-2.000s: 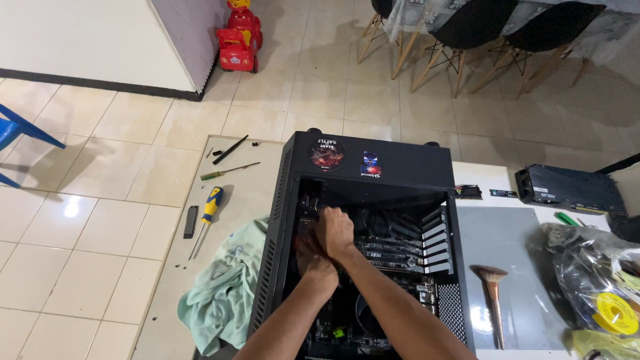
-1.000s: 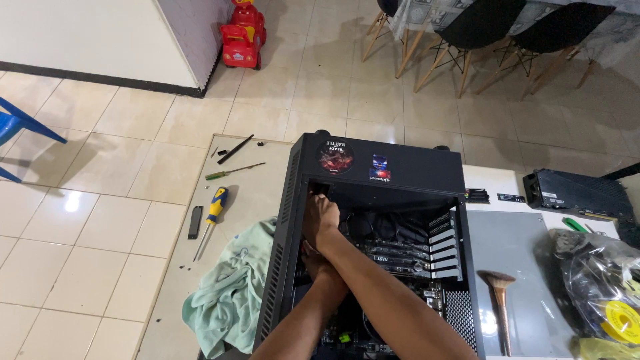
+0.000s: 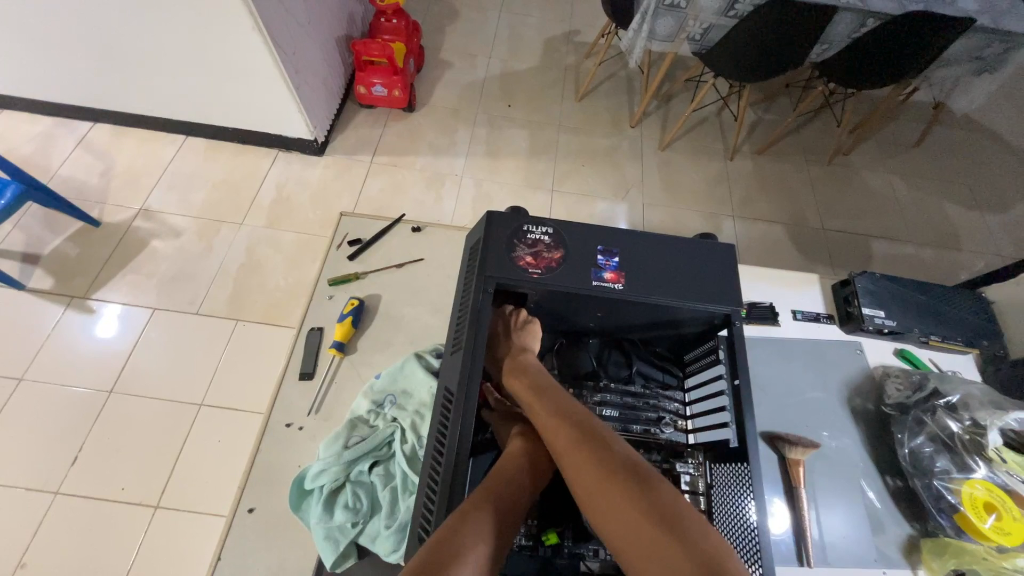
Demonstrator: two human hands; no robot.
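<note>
A black computer case (image 3: 640, 248) lies open on its side, its motherboard (image 3: 608, 412) showing inside. Both my arms reach into it and cross the board. My right hand (image 3: 514, 336) is bent against the inner wall near the upper left corner, beside a dark opening; its fingertips are hidden. Just below it, partly under the right wrist, is my left hand (image 3: 504, 416), its fingers in shadow near the same wall. Whether either hand holds something cannot be seen. Dark cables (image 3: 616, 364) lie bundled beyond the board.
Left of the case lie a blue-yellow screwdriver (image 3: 344, 328), a green-handled screwdriver (image 3: 346, 278), a black strip (image 3: 310, 354) and a pale green cloth (image 3: 376, 464). To the right are a makeup-type brush (image 3: 798, 480), a grey panel (image 3: 824, 400), an ASUS graphics card (image 3: 912, 308) and a plastic bag (image 3: 952, 448).
Two seconds ago my hands were close together farther from the case's left wall. They have moved toward the upper left corner, my right hand now farther up than my left.
</note>
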